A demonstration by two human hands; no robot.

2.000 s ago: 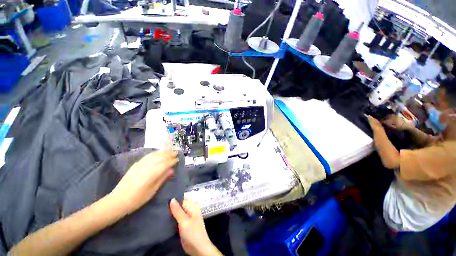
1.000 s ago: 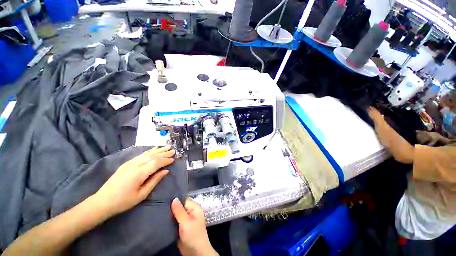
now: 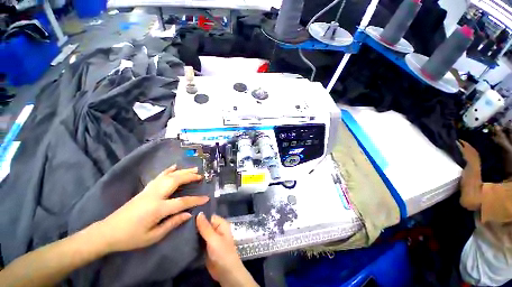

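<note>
A dark grey garment panel (image 3: 120,188) lies at the left of the white overlock machine (image 3: 252,106), its right edge running by the presser foot area (image 3: 209,163). My left hand (image 3: 154,208) lies on top of the panel with its fingers spread, fingertips close below the foot. My right hand (image 3: 219,241) is lower, at the panel's right edge, with thumb and index finger at the cloth edge; its other fingers are curled and partly hidden. The panel continues down past the bottom of the picture.
A heap of grey pieces (image 3: 73,95) with white paper patches (image 3: 147,110) lies left and behind. Thread cones (image 3: 449,51) stand behind right. A beige cloth (image 3: 365,199) hangs beside the machine's table edge (image 3: 303,240). A person's arm (image 3: 471,174) is at far right.
The view has shifted, so the machine sits slightly further right. My left hand's fingers are more spread and a little lower from the foot. The panel is raised in a fold beside the foot.
</note>
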